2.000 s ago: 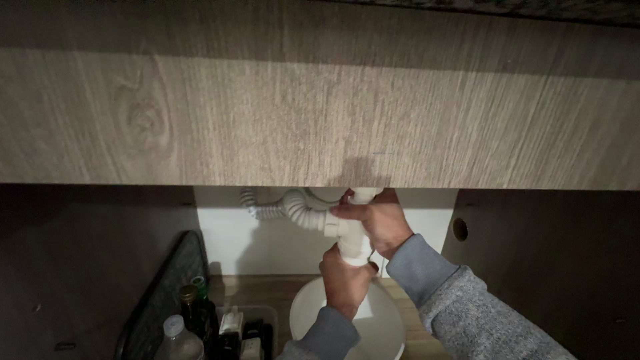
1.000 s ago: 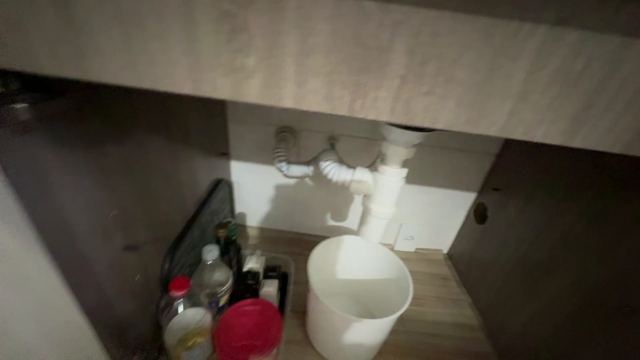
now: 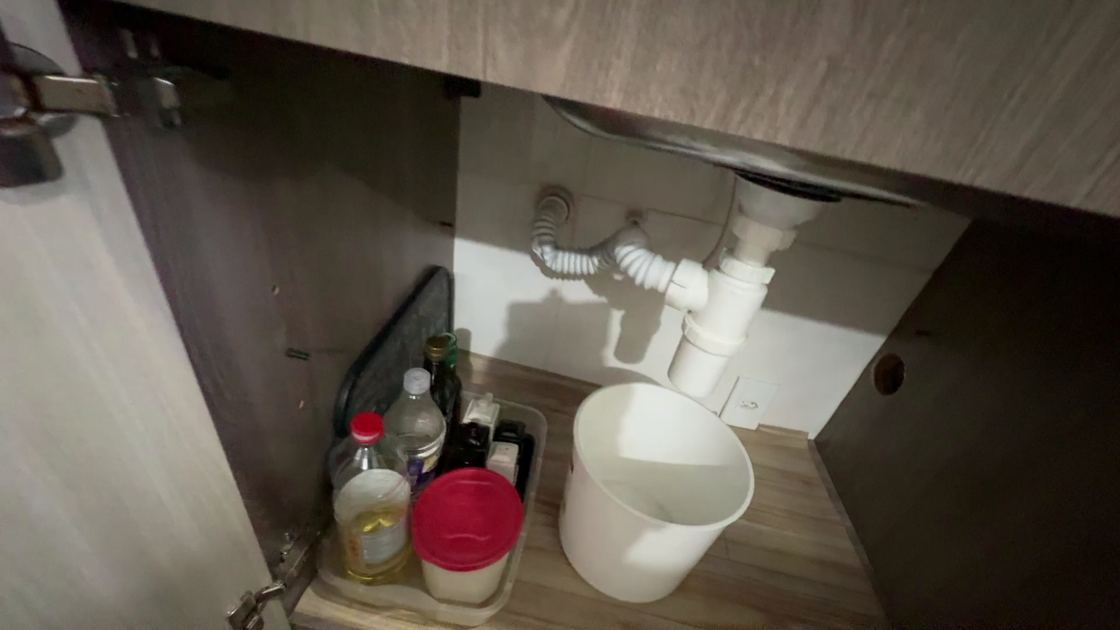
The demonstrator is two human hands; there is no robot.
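Note:
Neither of my hands shows in the head view. A white plastic bottle trap (image 3: 728,306) hangs under the sink drain (image 3: 779,210). From its left side a corrugated white drain hose (image 3: 582,258) curves up and back to the wall. Below the trap, a white plastic bucket (image 3: 604,534) stands on the wooden cabinet floor; its mouth faces up, and part of its inside is in shadow.
At left, a clear plastic tray (image 3: 538,437) holds a red-capped oil bottle (image 3: 372,525), a clear bottle (image 3: 416,429), dark bottles and a red-lidded tub (image 3: 468,521). A wall socket (image 3: 748,402) sits behind the bucket. A door hinge (image 3: 254,608) is at lower left.
Both my hands were on the trap two seconds ago; they have left it and gone out of view. The view has shifted, showing more of the cabinet's left side.

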